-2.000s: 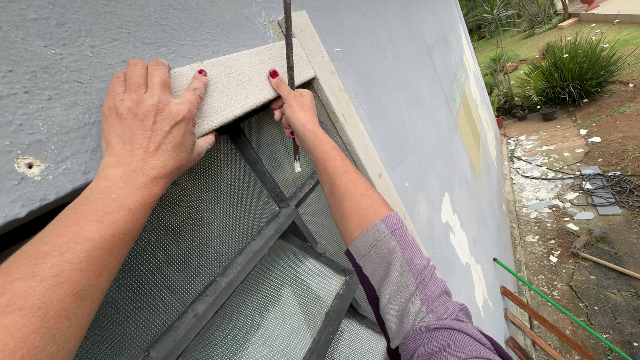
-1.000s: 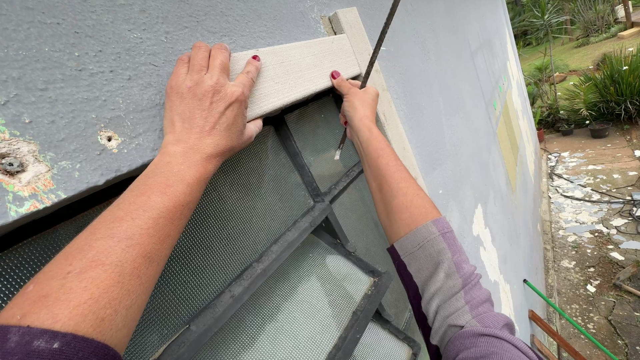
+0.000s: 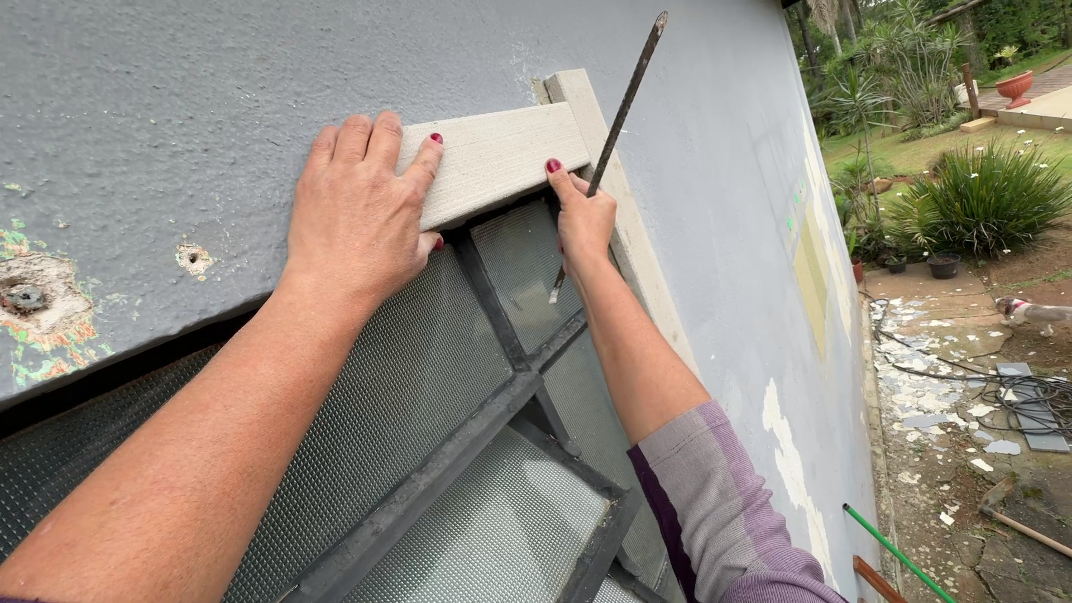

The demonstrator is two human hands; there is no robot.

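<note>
My left hand [image 3: 364, 201] grips the left part of a short pale board [image 3: 502, 155], thumb below its lower edge and fingers over the top. The board lies along the top of a dark metal-framed window [image 3: 452, 444] with textured glass, its right end meeting an upright pale trim strip [image 3: 645, 243]. My right hand [image 3: 586, 213] is closed around a thin dark metal bar [image 3: 628, 96], its thumb against the board's lower right corner. The bar slants, with its upper end above the trim and its lower, flattened tip in front of the glass.
The grey wall [image 3: 193, 100] has a screw hole [image 3: 194, 258] and a larger chipped patch [image 3: 33, 297]. At lower right are a green pole [image 3: 896, 553], a wooden-handled tool [image 3: 1026, 529], black cables [image 3: 1034, 398] and paint flakes. A dog [image 3: 1034, 313] stands near the right edge.
The bar in my right hand has gone from nearly upright to slanting, its top end leaning right. Both hands remain at the board. The view has shifted.
</note>
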